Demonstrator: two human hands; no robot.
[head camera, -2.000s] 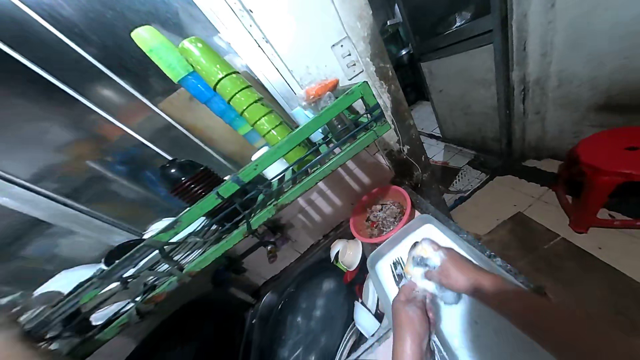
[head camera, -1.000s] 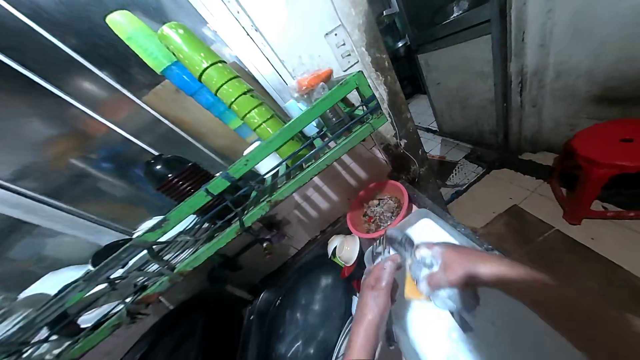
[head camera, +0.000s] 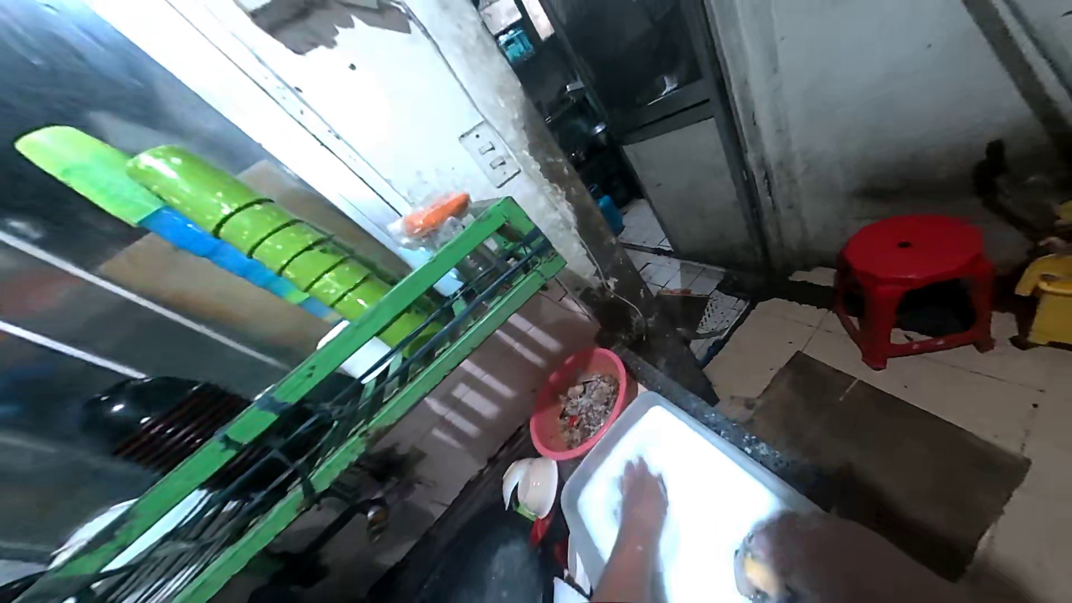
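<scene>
My left hand (head camera: 642, 498) lies in the white rectangular tub (head camera: 758, 473), its fingertips at whitish, cloudy-looking contents; whether it holds anything there cannot be told. At the lower right, over the tub, my right hand (head camera: 783, 544) is blurred, around a yellowish, sponge-like item (head camera: 760, 576) with suds on it. Just beyond the tub's far left corner stands a pink plastic basin (head camera: 546, 419) with food scraps inside. White bowls or cups (head camera: 533, 486) lie beside the tub, left of my left hand.
A green metal dish rack (head camera: 368, 322) with stacked green cups (head camera: 251, 230) and dark bowls (head camera: 159, 419) runs along the left. A dark rounded vessel (head camera: 494, 561) is at the bottom. A red plastic stool (head camera: 913, 251) stands on the floor at right.
My hands were together over the tub with suds between them; now they are apart, the left flat down in the tub and the right off to the right. Utensils seen in the tub earlier no longer show.
</scene>
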